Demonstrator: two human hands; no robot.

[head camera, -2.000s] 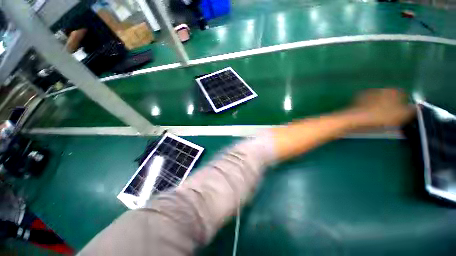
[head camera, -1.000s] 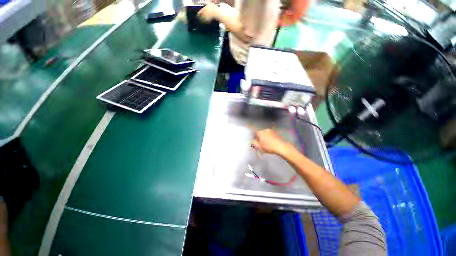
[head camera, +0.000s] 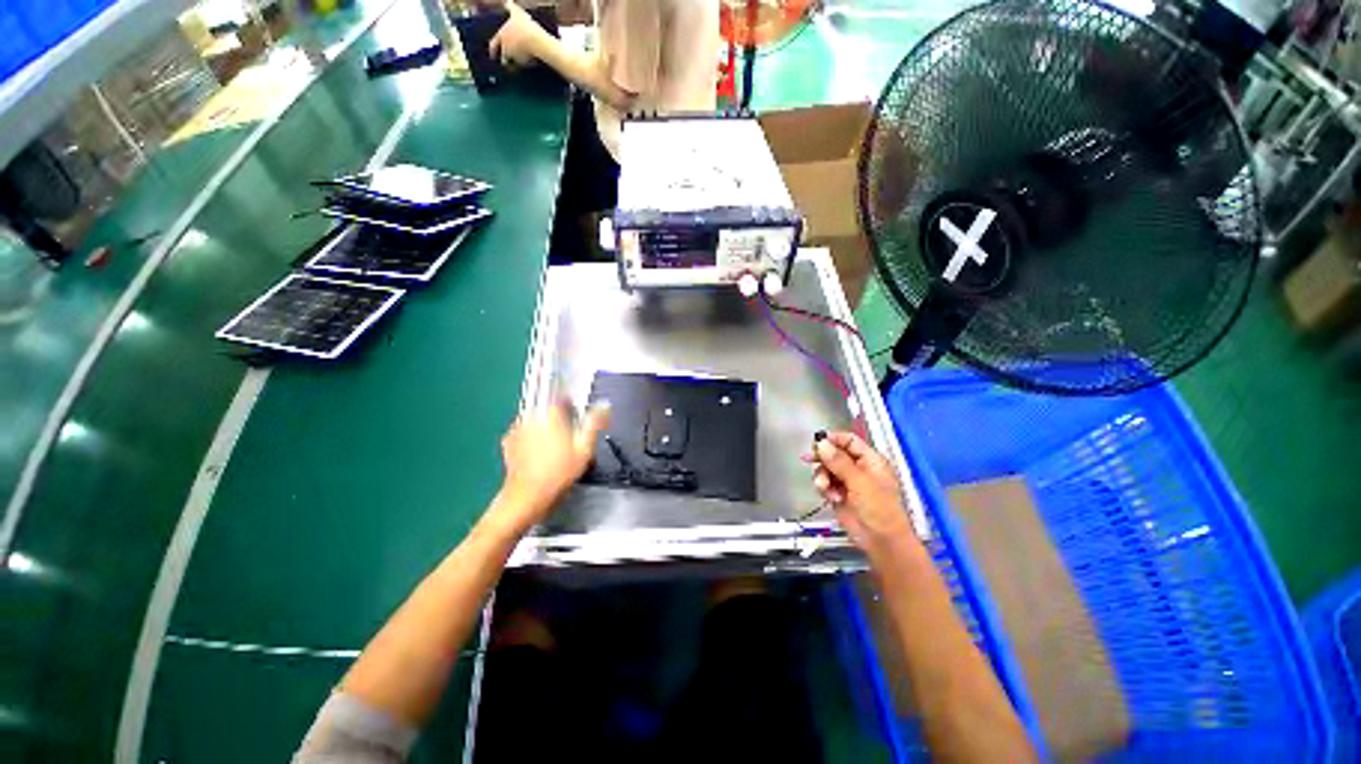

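A solar panel (head camera: 717, 433) lies face down on the grey metal test stand (head camera: 582, 321), its black back up. A small junction box (head camera: 666, 434) and a bundled black cable (head camera: 657, 476) show on it. My left hand (head camera: 546, 455) is at the panel's left edge, fingers apart, thumb by the edge; contact is unclear. My right hand (head camera: 863, 485) is right of the panel and pinches a small dark connector (head camera: 820, 439) in its fingertips. Red and blue-purple test leads (head camera: 806, 351) run from the bench meter (head camera: 705, 194) down towards my right hand.
Several framed panels (head camera: 314, 314) lie overlapping on the green bench (head camera: 373, 478) at left. A pedestal fan (head camera: 1060, 194) stands at right above a blue plastic crate (head camera: 1179, 552) holding cardboard. A person (head camera: 657, 67) stands behind the meter, a hand on a dark panel.
The view has turned from the bench to the test stand. A face-down panel now lies on it. My left hand has come in at its edge; my right hand has moved right, holding a connector.
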